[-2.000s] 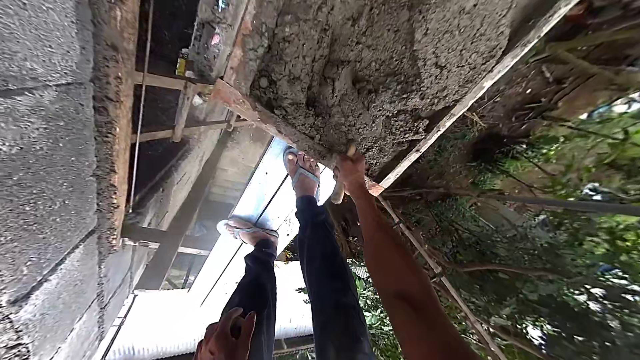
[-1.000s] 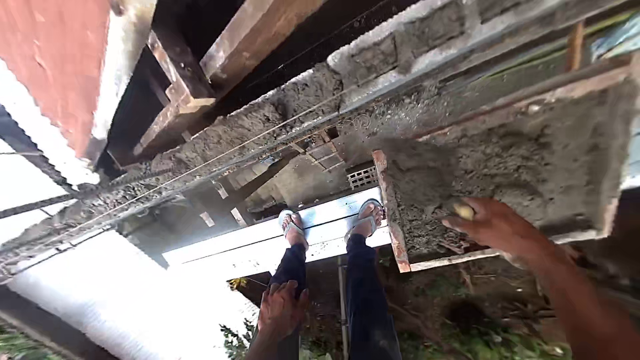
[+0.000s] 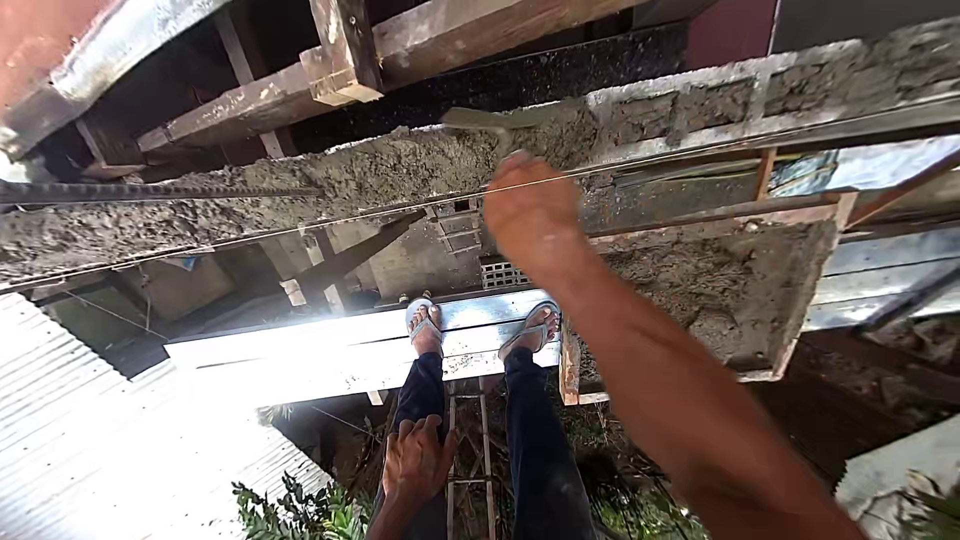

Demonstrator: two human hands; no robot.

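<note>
My right hand [image 3: 534, 214] is closed on a trowel, reaching up and forward over the wall top. The trowel's blade [image 3: 474, 120] is blurred and lies against wet mortar [image 3: 420, 161] spread along the top of a block wall. A taut string [image 3: 360, 217] runs along the wall's near side, passing by my right hand. My left hand [image 3: 418, 457] rests on my left thigh with its fingers spread, holding nothing. To the right, a wooden mortar trough [image 3: 571, 364] holds more wet mortar [image 3: 682, 292], partly hidden by my right forearm.
My sandalled feet stand on narrow planks [image 3: 480, 341] high up, with a ladder [image 3: 469, 435] below. Wooden beams [image 3: 262, 97] cross beyond the wall. A rebar rod [image 3: 157, 193] lies over its left part. Corrugated metal roofing [image 3: 112, 420] is at lower left, plants [image 3: 300, 502] underneath.
My right hand with the trowel has moved from the mortar trough to the wall top. My left hand remains at my left leg. The view has turned strongly since two seconds ago.
</note>
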